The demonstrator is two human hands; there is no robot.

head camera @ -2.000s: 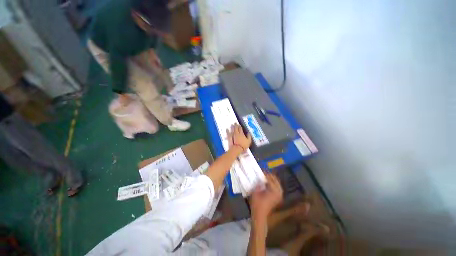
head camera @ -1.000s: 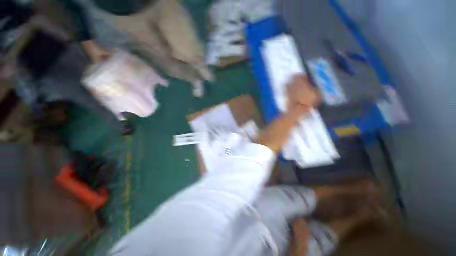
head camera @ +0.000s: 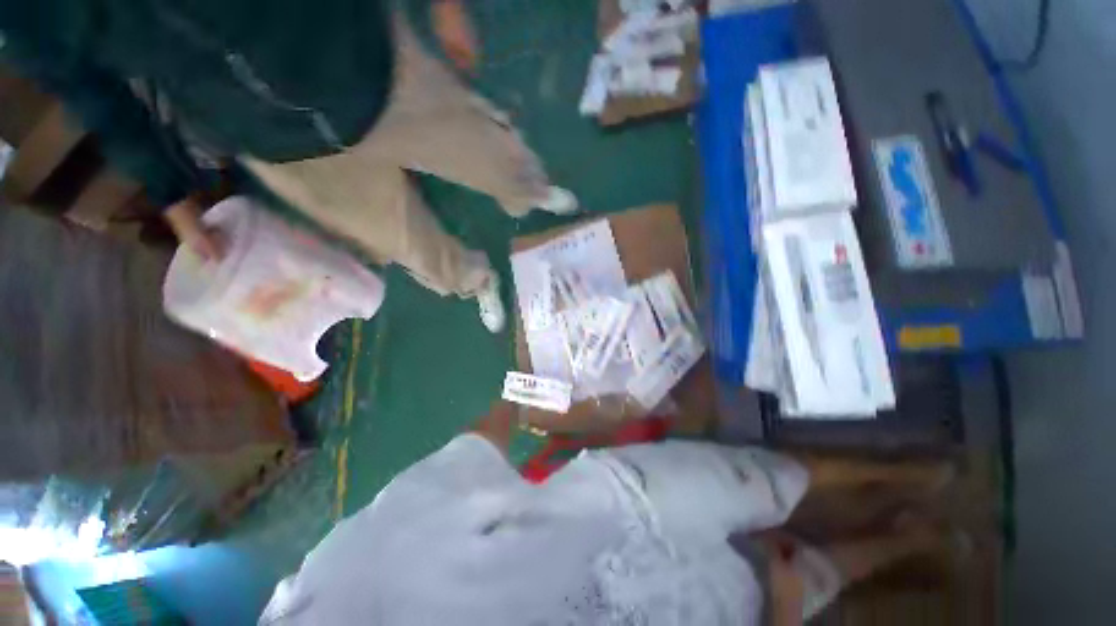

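Two stacks of white retail boxes lie end to end on the blue machine top, the far stack (head camera: 808, 135) and the near stack (head camera: 830, 318). The stacks lean unevenly, with lower boxes showing at their left side. Neither of my hands can be made out. A bit of my left arm shows beside the white sleeve. A piece of my right forearm shows at the bottom, and its hand is hidden or out of the picture. No hand touches the stacks.
Loose white packs (head camera: 600, 330) lie on a cardboard sheet (head camera: 655, 232) on the green floor. More packs (head camera: 643, 55) lie further off. A person at the left holds a pale pink-white tub (head camera: 269, 287). Pliers or snips (head camera: 955, 141) lie on the grey case (head camera: 875, 73). My legs are beside the machine.
My left hand has let go of the box stacks and drawn back out of sight. The view has turned, and the person with the tub appears nearer.
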